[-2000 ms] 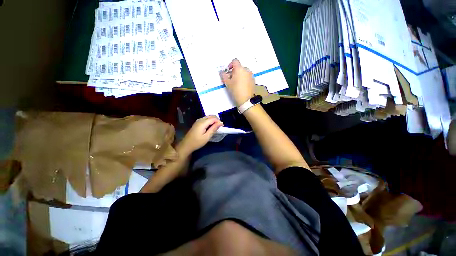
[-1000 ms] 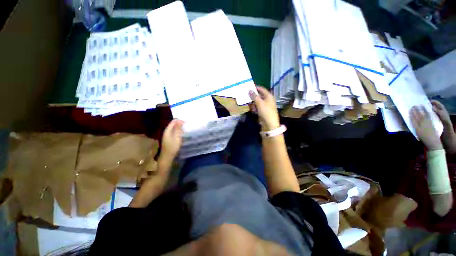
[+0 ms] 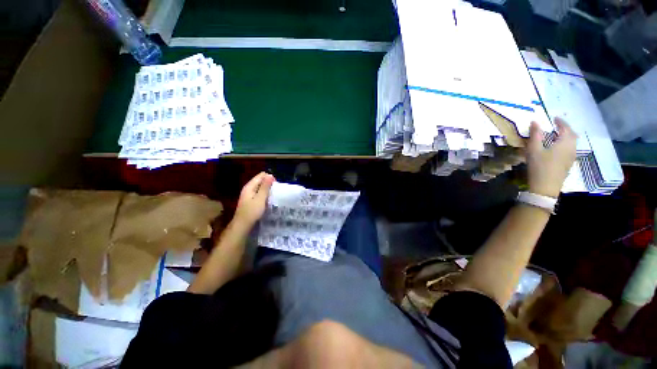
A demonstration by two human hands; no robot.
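My left hand [image 3: 256, 197] holds a barcode label sheet [image 3: 306, 220] by its left edge above my lap. The sheet is white with rows of small printed labels. My right hand [image 3: 551, 155] is at the right, at the lower right corner of the top flat box [image 3: 468, 65] on the stack of flat boxes [image 3: 391, 108]. Its thumb and fingers are around the corner, but a firm grip is hard to make out. The top box is white with a blue stripe and notched flaps.
A stack of label sheets [image 3: 176, 112] lies on the green table [image 3: 302, 101], with a plastic bottle [image 3: 130, 32] behind. More flat boxes [image 3: 576, 108] lie far right. Brown kraft paper [image 3: 108, 230] covers boxes at left. A waste container [image 3: 425, 277] is lower right. Another person's sleeve [image 3: 641, 277] shows at right.
The box in front of me has moved from the table's middle to the right-hand stack. My right hand has moved right with it. My left hand still holds the label sheet. The other person's hands have left view.
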